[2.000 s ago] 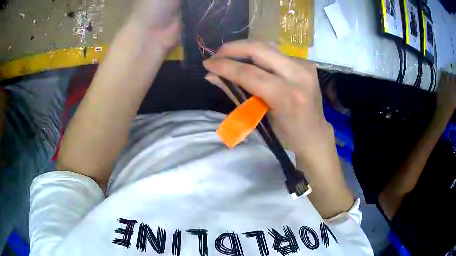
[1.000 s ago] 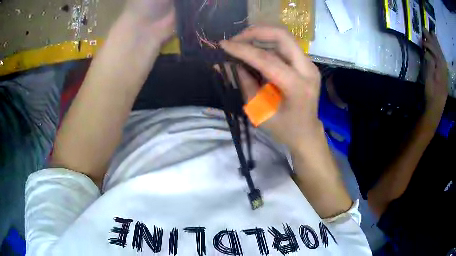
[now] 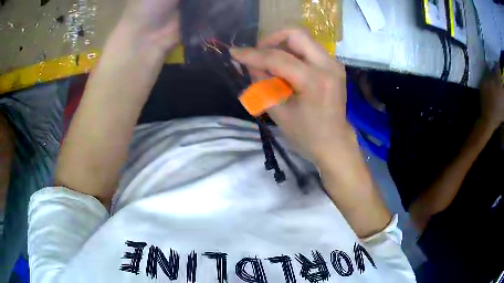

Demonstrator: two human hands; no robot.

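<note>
A dark power bank unit (image 3: 221, 19) is at the top centre, cut off by the upper edge, with fine reddish lead wires (image 3: 214, 44) over its near end. My left hand (image 3: 152, 22), partly cut off by the top edge, grips its left side. My right hand (image 3: 306, 83) is at its near right corner, fingertips by the wires. An orange piece (image 3: 266, 95) is held in my right hand. Black output cables (image 3: 267, 146) hang from the unit over my shirt; their ends are blurred. Whether my fingertips pinch a wire, I cannot tell.
A brown board (image 3: 41, 27) with yellow tape edging (image 3: 44, 71) lies at the left. On the white bench (image 3: 387, 50) at the right are a white paper slip (image 3: 371, 14) and stacked units (image 3: 435, 12) with trailing cables. Another person's arm (image 3: 458, 166) is at the right.
The unit and my left hand have shifted left. The orange piece has moved up from its earliest place and turned. The cables have swung, and the other person's stacked units sit differently at the bench's edge.
</note>
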